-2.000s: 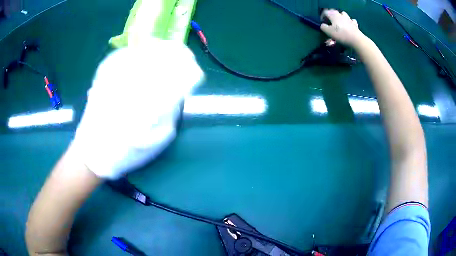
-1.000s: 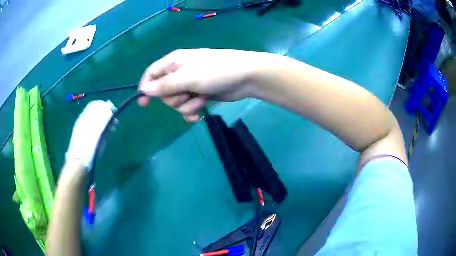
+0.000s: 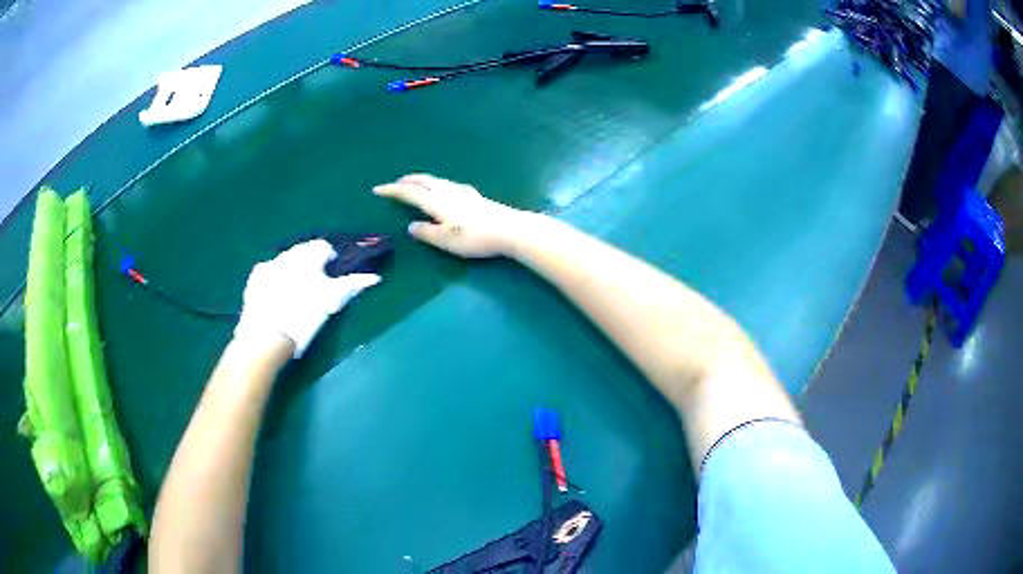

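My left hand (image 3: 297,294), in a white glove, is closed around a black battery clamp (image 3: 361,253) on the green bench. Its copper jaws show past the fingers, and a thin cable runs left from the hand to a blue plug connector (image 3: 129,266) with a red sleeve. My right hand (image 3: 458,215), bare, is just right of the clamp, with fingers apart and nothing in it. A second clamp (image 3: 518,549) lies at the bottom edge, partly cut off, with a blue plug (image 3: 546,426) above it.
A lime-green bundle (image 3: 76,370) lies at the far left. A white slotted plate (image 3: 183,94) lies at the upper left. More clamp leads (image 3: 583,47) lie at the back. A dark pile of leads (image 3: 892,36) and a blue frame (image 3: 965,252) are at the right.
My right hand has let go of the cable and moved slightly right. My left hand has moved right and down onto the clamp. The clamp handles that hung under my right hand are now lower left, mostly covered.
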